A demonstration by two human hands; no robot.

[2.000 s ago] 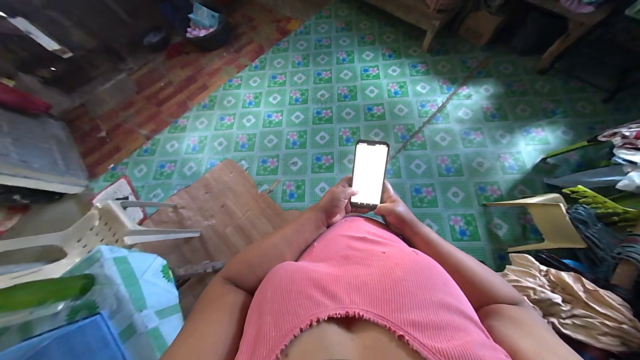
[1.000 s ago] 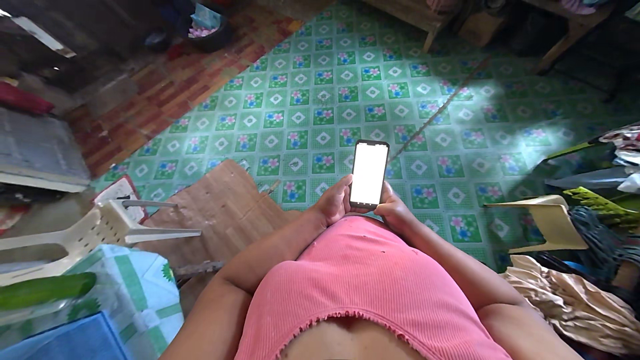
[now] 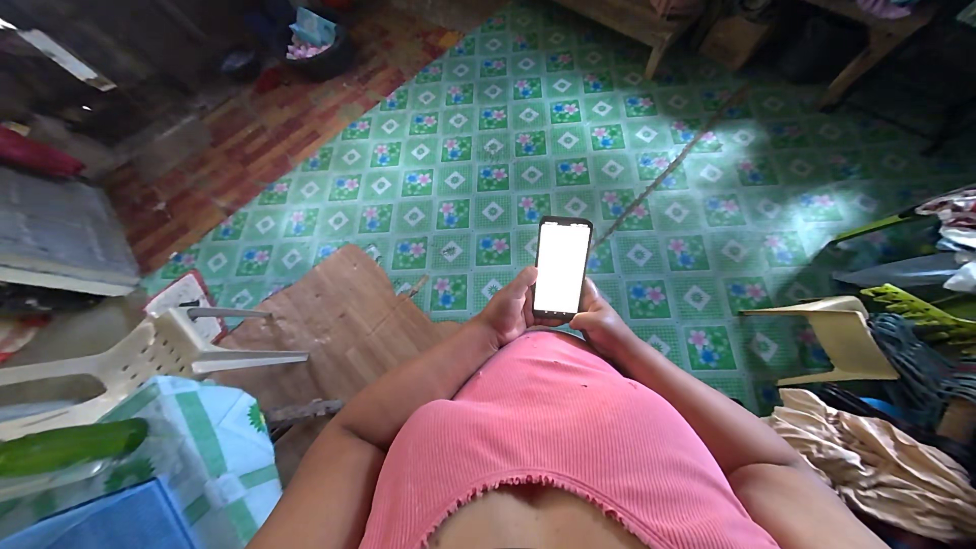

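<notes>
A dark-edged smartphone [image 3: 562,267] with a bright white screen is held upright in front of my pink ribbed top, near the middle of the view. My left hand [image 3: 512,306] grips its left lower side, the thumb along the edge. At the lower right side of the phone, my right hand [image 3: 601,316] holds it too, with the thumb near the bottom corner. The fingers behind the phone are mostly hidden. What the screen shows is washed out.
Green flowered floor covering [image 3: 493,145] lies ahead. To the left are a brown sheet [image 3: 335,328], a white plastic chair [image 3: 156,347] and a checked cloth [image 3: 221,427]. A cream plastic stool [image 3: 846,343] and crumpled tan cloth [image 3: 869,450] are at right. Wooden furniture [image 3: 625,23] stands beyond.
Both hands keep hold of the phone. My right thumb was over the lower screen two seconds ago and is now at the lower right edge.
</notes>
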